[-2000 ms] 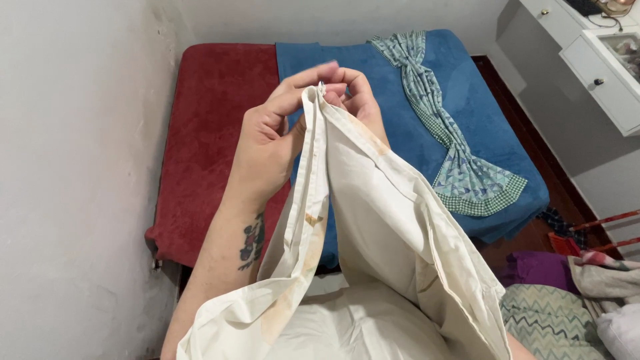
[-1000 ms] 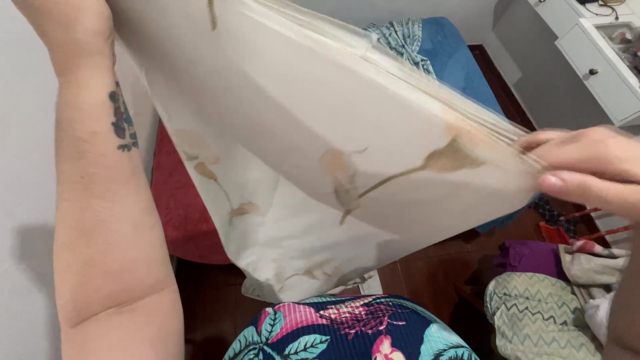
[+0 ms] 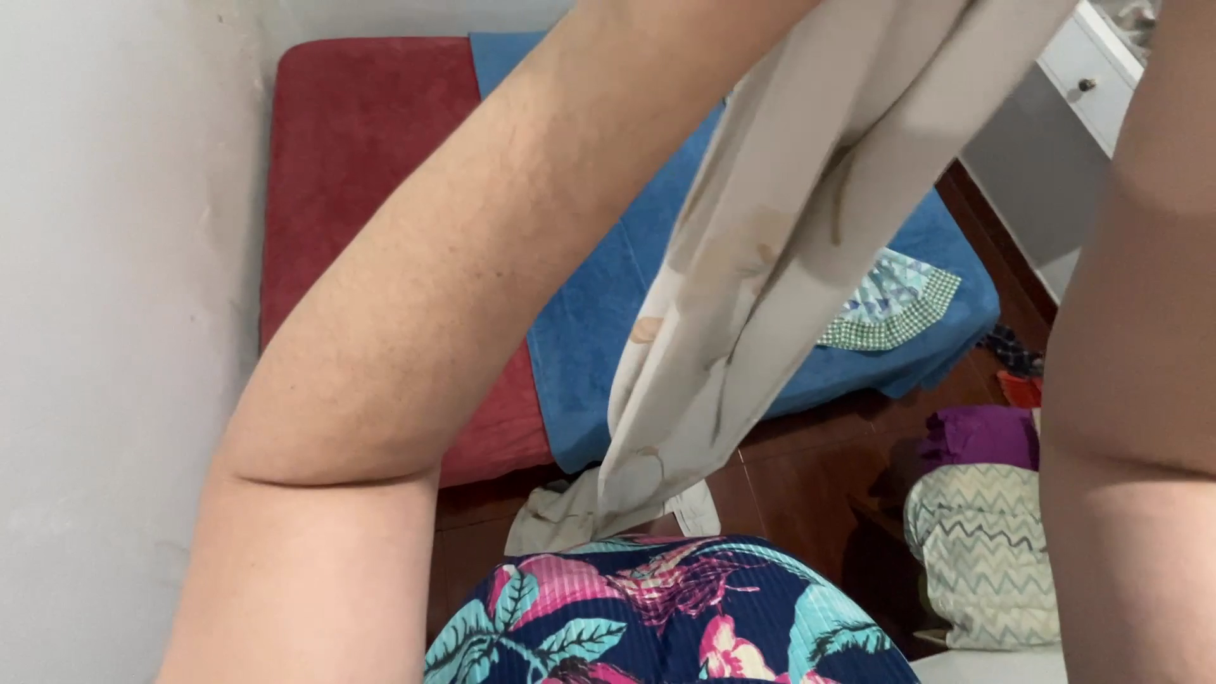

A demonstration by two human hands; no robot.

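Note:
A cream cloth with a faint brown flower print [image 3: 741, 285] hangs in long folds in front of me, from the top edge of the view down to the floor. My left forearm rises from the lower left to the top centre, and my right arm stands along the right edge. Both hands are beyond the top of the view, so their hold on the cloth is hidden. Behind the cloth, a patterned teal and green cloth with a checked border [image 3: 888, 304] lies on a blue cover [image 3: 589, 370].
A red cover [image 3: 370, 142] lies on the bed's left part, beside a pale wall [image 3: 114, 285]. At right are a white drawer [image 3: 1083, 81], a folded purple cloth [image 3: 978, 437] and a zigzag-patterned cloth bundle [image 3: 988, 551]. The floor [image 3: 807, 484] is dark reddish tile.
Both hands were in view at the cloth's top edge two seconds ago; now they are raised out of view. The cloth, spread wide one second ago, now hangs in narrow folds.

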